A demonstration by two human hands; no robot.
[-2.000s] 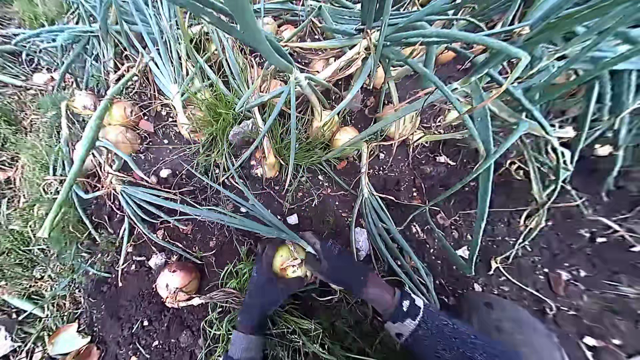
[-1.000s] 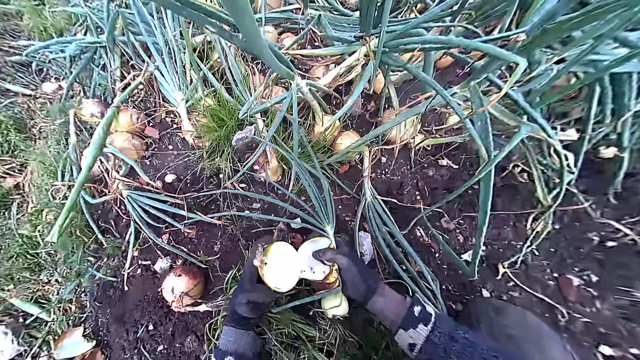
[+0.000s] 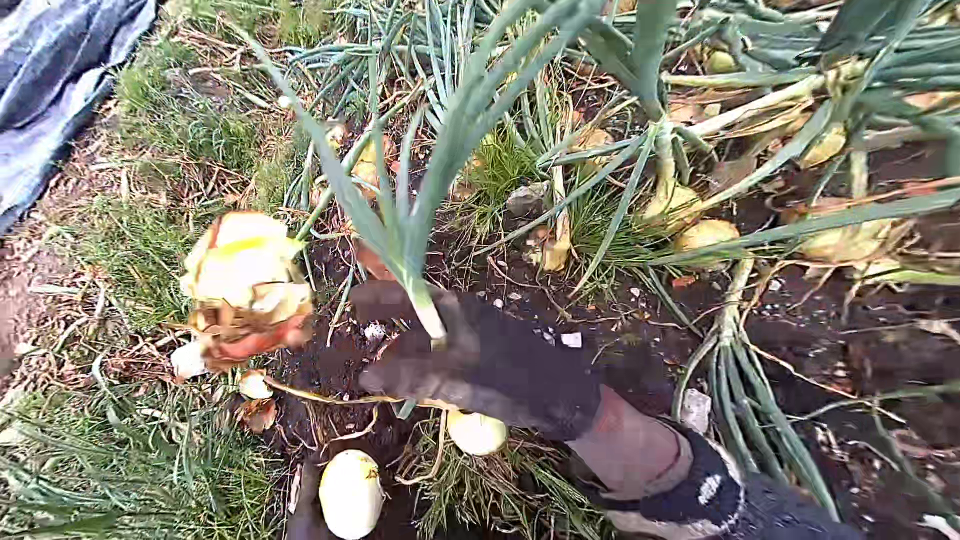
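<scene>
My right hand (image 3: pixel 480 360), in a dark glove, is closed around the pale base of a bunch of green onion leaves (image 3: pixel 420 247), which stand up from the fingers. A blurred onion with torn, peeling skin (image 3: pixel 247 289) shows to the left, apart from the right hand. Below that hand, a pale onion (image 3: pixel 476 433) rests by the grass. Another whitish onion (image 3: pixel 351 495) is near the bottom edge, with dark shapes beside it; whether these are my left glove, and whether it holds the onion, I cannot tell.
Onions with leaves (image 3: pixel 705 234) lie across the soil at the back and right. Grass and dry stalks (image 3: pixel 127 262) border the left side. A blue-grey cloth (image 3: pixel 60 82) lies at the upper left. A pale stone (image 3: pixel 696 411) sits right of the wrist.
Both hands were together at the onions; now my right hand holds upright leaves and the left is no longer clearly visible. A blurred onion appears at left. The view has shifted left.
</scene>
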